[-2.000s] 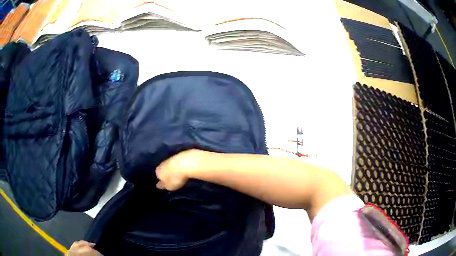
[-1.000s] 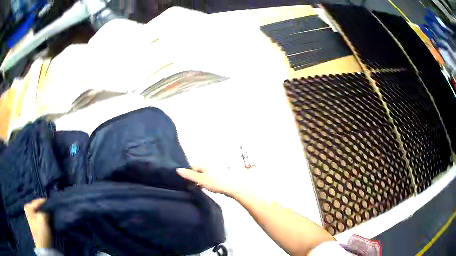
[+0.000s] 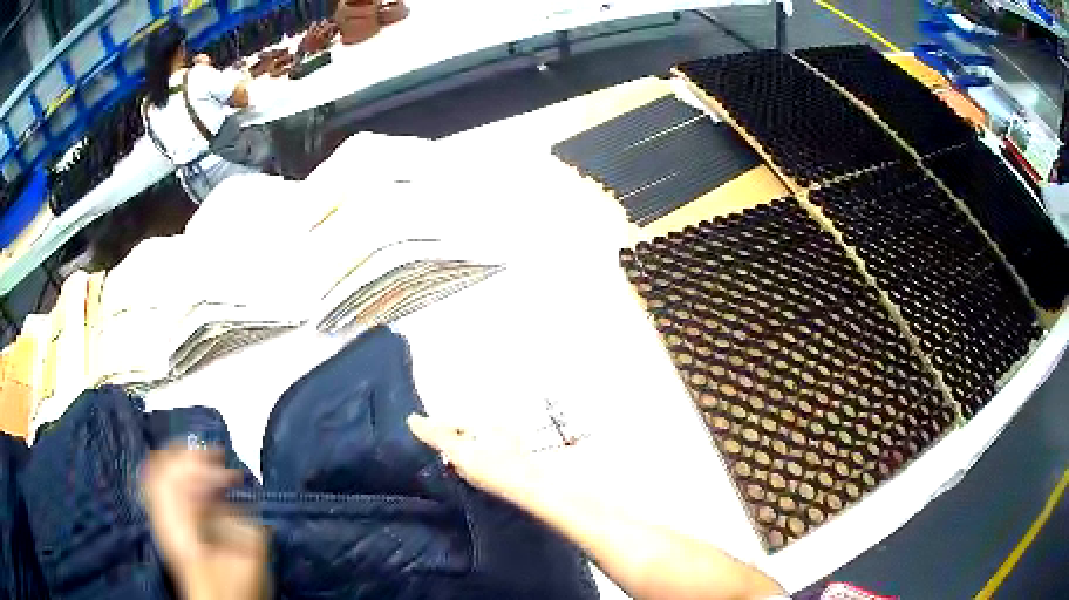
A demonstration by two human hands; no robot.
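Note:
A dark navy quilted backpack (image 3: 352, 545) lies on the white table in front of me, its smooth rounded flap (image 3: 340, 422) folded open away from me. A zipper (image 3: 340, 498) runs across it. My right hand (image 3: 451, 445) rests at the flap's right edge, fingers partly hidden against the fabric; its grip is unclear. My left hand (image 3: 205, 516) is blurred over the left end of the zipper, and I cannot tell whether it holds anything. Thread snips (image 3: 566, 438) lie on the table to the right.
More navy backpacks (image 3: 88, 504) lie at left. Cut panel stacks (image 3: 404, 287) fan along the far edge. Flat black strips (image 3: 662, 152) and rows of small round-ended dark parts (image 3: 797, 363) lie on cardboard at right. A person (image 3: 193, 111) stands at another table beyond.
The view has tilted up, showing the far table and person. The backpack's near part now lies flatter with the zipper facing up. My left hand has moved right, across the bag.

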